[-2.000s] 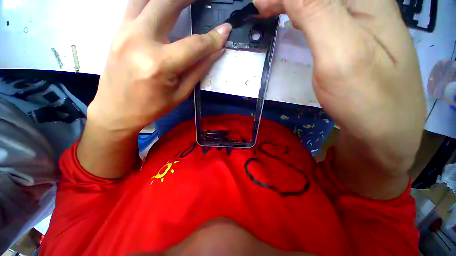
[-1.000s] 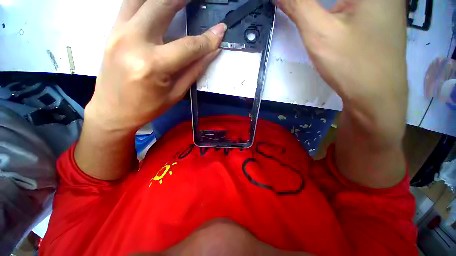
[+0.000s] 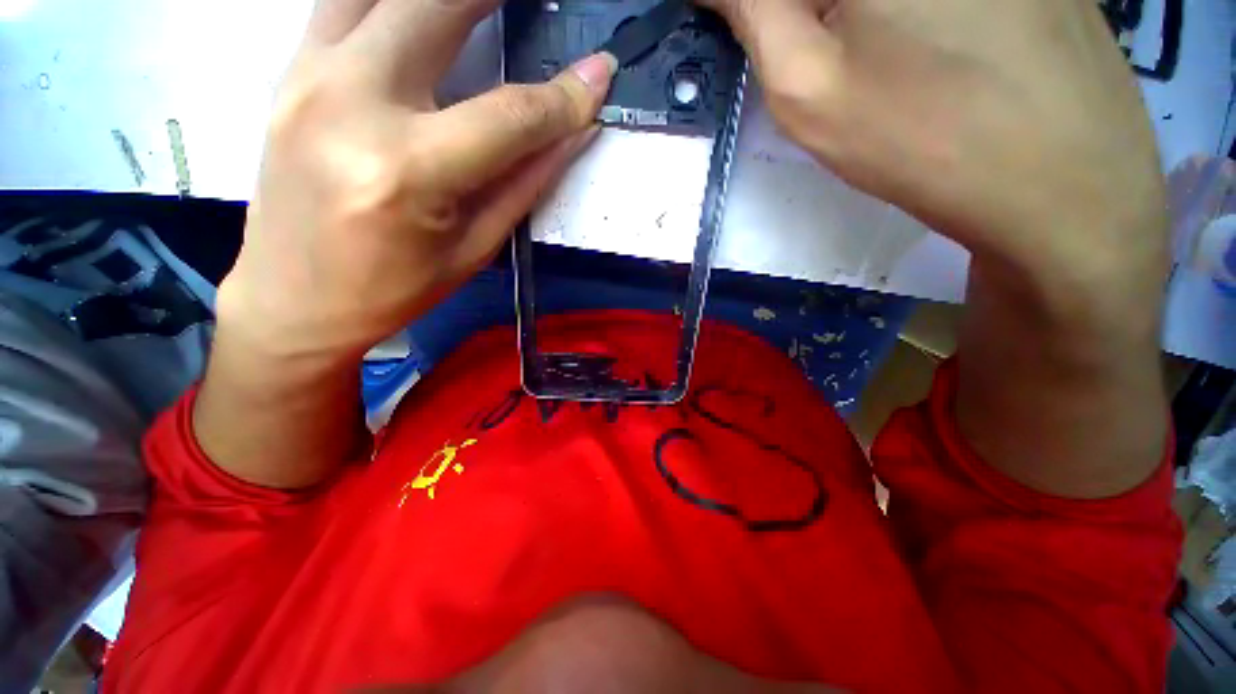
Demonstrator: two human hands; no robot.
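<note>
A phone mid-frame [image 3: 699, 258] with a thin silvery rim lies over the table edge, its lower end against the red shirt. Its black camera-end plate [image 3: 569, 44] is at the top, with a round hole. A dark narrow strip [image 3: 648, 34] lies slantwise over the plate. My left hand [image 3: 420, 176] holds the frame's left side, its thumb tip on the strip's lower end. My right hand [image 3: 935, 122] is at the strip's upper end; its fingertips are cut off by the top edge, so its grip is hidden.
The white table [image 3: 122, 82] has small marks at left. Part of another dark frame [image 3: 1168, 41] lies at the upper right. A clear bottle [image 3: 1213, 251] is at the right edge. A person's grey sleeve [image 3: 68, 447] shows at left.
My right hand and forearm have shifted, the wrist now further right. The strip was crumpled two seconds ago and now looks straighter. My left hand stays on the frame.
</note>
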